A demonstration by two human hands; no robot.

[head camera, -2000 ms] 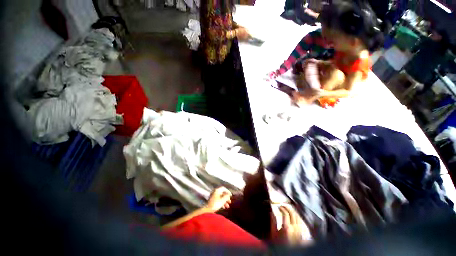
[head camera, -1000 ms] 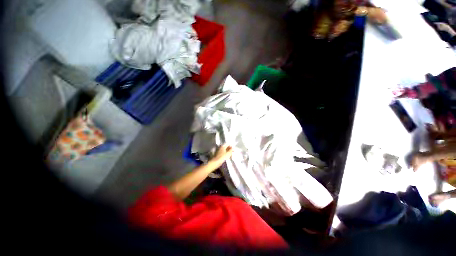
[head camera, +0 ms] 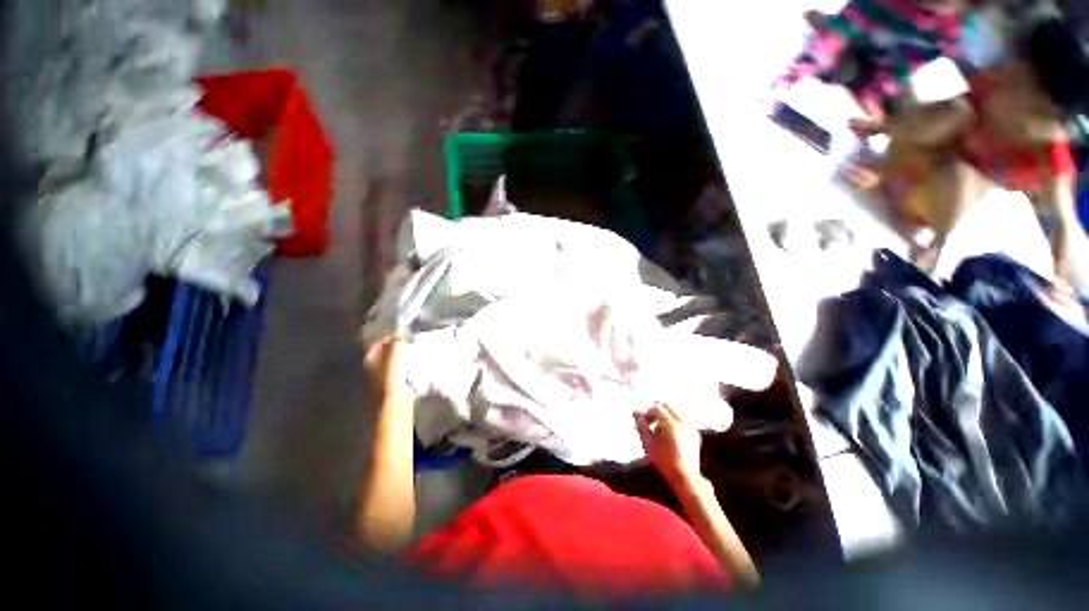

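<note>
A large pile of off-white cloth pieces [head camera: 537, 310] lies in front of me, left of the long white table, with a bit of blue showing under it. My left hand [head camera: 385, 356] is at the pile's left edge, fingers against the cloth; whether it grips is unclear. My right hand [head camera: 666, 432] is at the pile's near right edge, fingers bent at the cloth; its grip is also unclear. Both forearms show below the hands.
The white table [head camera: 746, 179] bears navy and grey garments [head camera: 943, 382], a dark phone [head camera: 800, 127], small whitish lumps and seated children. A green crate [head camera: 456, 173] stands behind the pile. At left are a red crate [head camera: 305, 167] and a blue crate [head camera: 209, 370] beside pale cloth.
My left hand has moved from the pile's near side to its left edge. My right hand has come into view at the near right. The view has swung about and the pile looks broader.
</note>
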